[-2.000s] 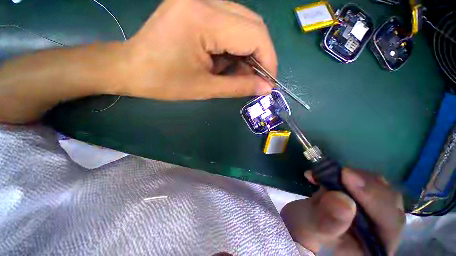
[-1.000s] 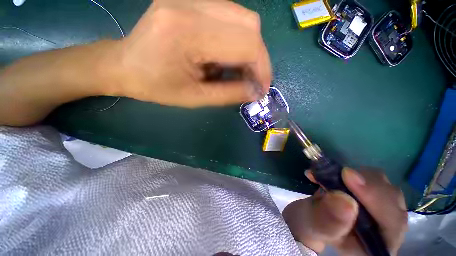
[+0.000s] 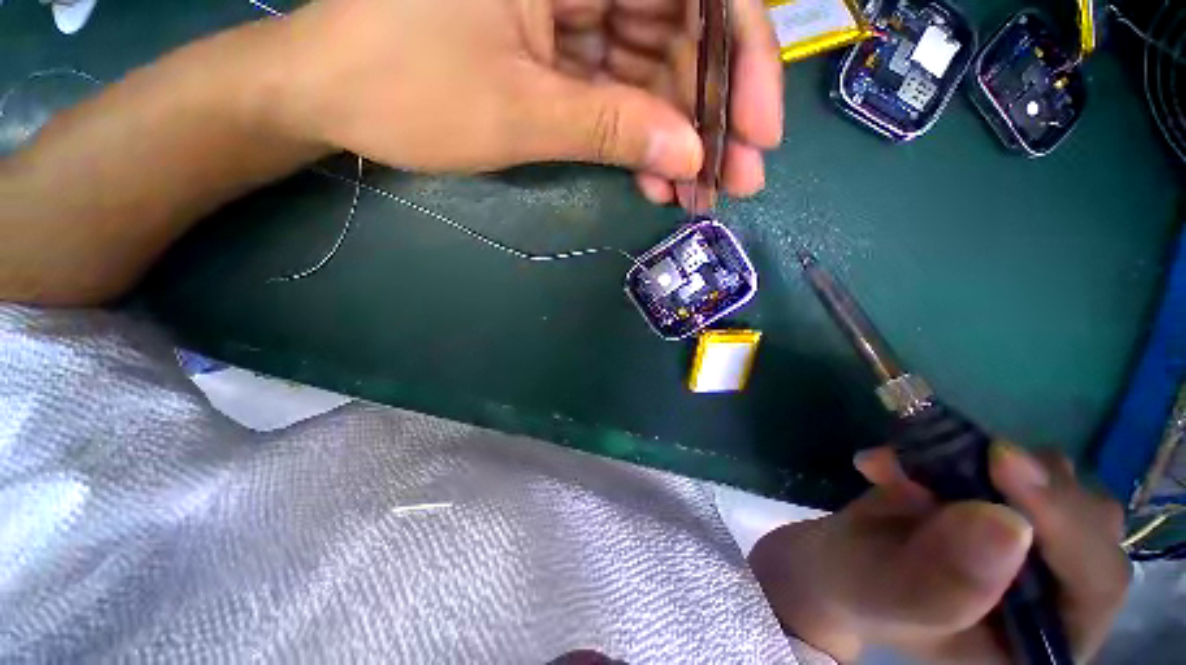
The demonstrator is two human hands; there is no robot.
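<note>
The small watch case (image 3: 692, 278) lies open side up on the green mat, with a blue-purple circuit board inside. A silver-white battery (image 3: 723, 361) with yellow edges lies just below it. My left hand (image 3: 559, 98) holds dark tweezers (image 3: 710, 104) pointing down, their tips at the case's upper rim. My right hand (image 3: 962, 546) holds the soldering iron (image 3: 947, 448); its tip is right of the case, apart from it. Thin solder wire (image 3: 533, 257) runs from under my left hand to the case's left side.
Two more open cases (image 3: 905, 68) (image 3: 1030, 83) and a yellow-edged battery (image 3: 817, 24) lie at upper right. Dark rings (image 3: 1167, 78) show at the right edge. A blue strip (image 3: 1151, 377) and thin cables (image 3: 1151, 530) are at right. The smock (image 3: 390, 533) fills the lower left.
My left hand has turned and lifted off the case's edge, the tweezers now upright in the picture. The solder wire to the case has come into view. The iron has moved right, away from the case.
</note>
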